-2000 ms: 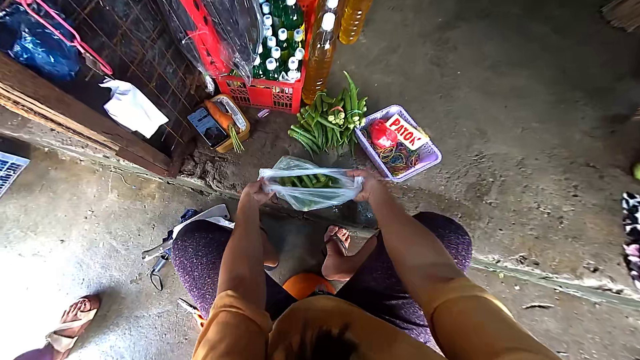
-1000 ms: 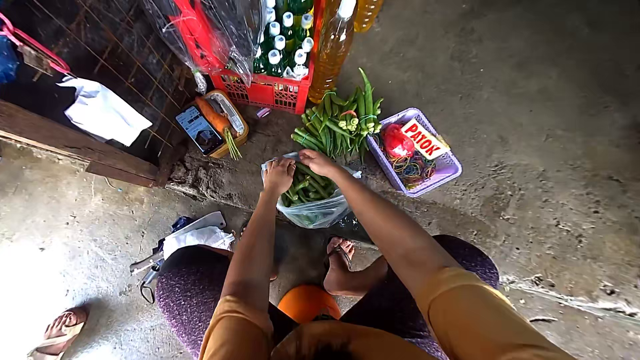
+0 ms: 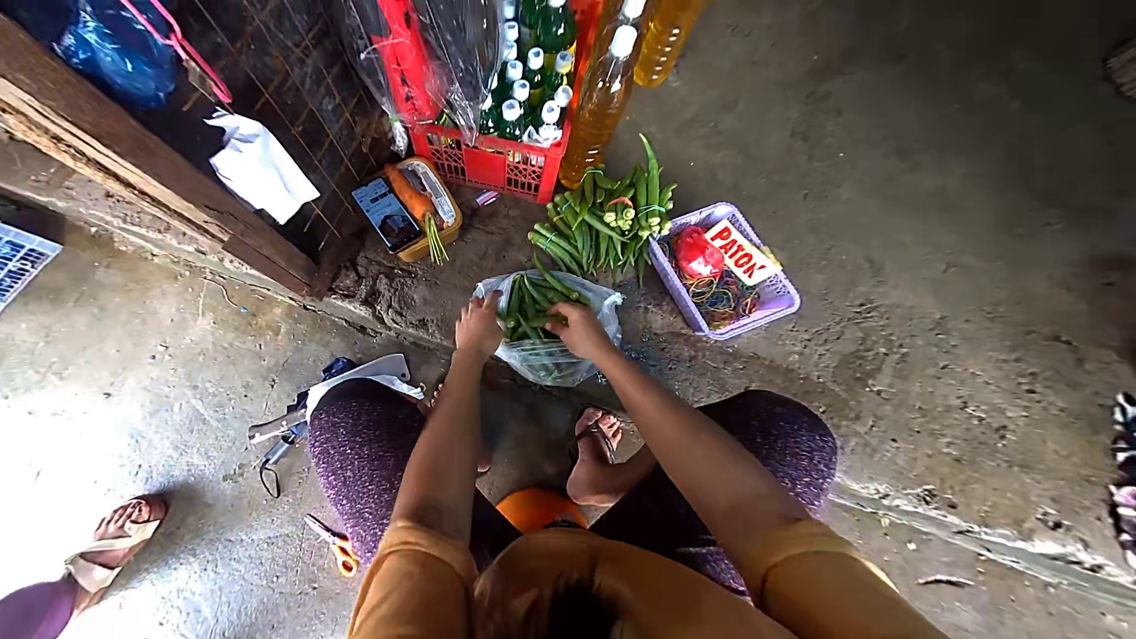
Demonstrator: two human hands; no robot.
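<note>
A clear plastic bag (image 3: 555, 362) of loose green okra pods (image 3: 531, 306) rests on the ground between the knees, its mouth spread wide. My left hand (image 3: 479, 327) is at the bag's left rim, fingers bent over the edge; whether they pinch the plastic is unclear. Inside the mouth, my right hand (image 3: 579, 330) has its fingers on the okra at the right, and its grip is partly hidden. Just beyond the bag lie okra bundles (image 3: 605, 217) tied with rubber bands. Right of them stands a purple plastic basket (image 3: 788, 302) holding rubber bands and a red bundle.
A red crate (image 3: 488, 169) of green bottles stands behind, beside tall bottles of amber liquid (image 3: 596, 106). A yellow container (image 3: 451, 222) holds a carrot and phone. At left are a knife (image 3: 277, 426), orange-handled scissors (image 3: 342, 552) and another person's sandalled foot (image 3: 120, 532).
Two seconds ago both hands held the bag up by its sides; now it is down with its mouth wide. Since one second ago, my right hand has moved right, away from my left.
</note>
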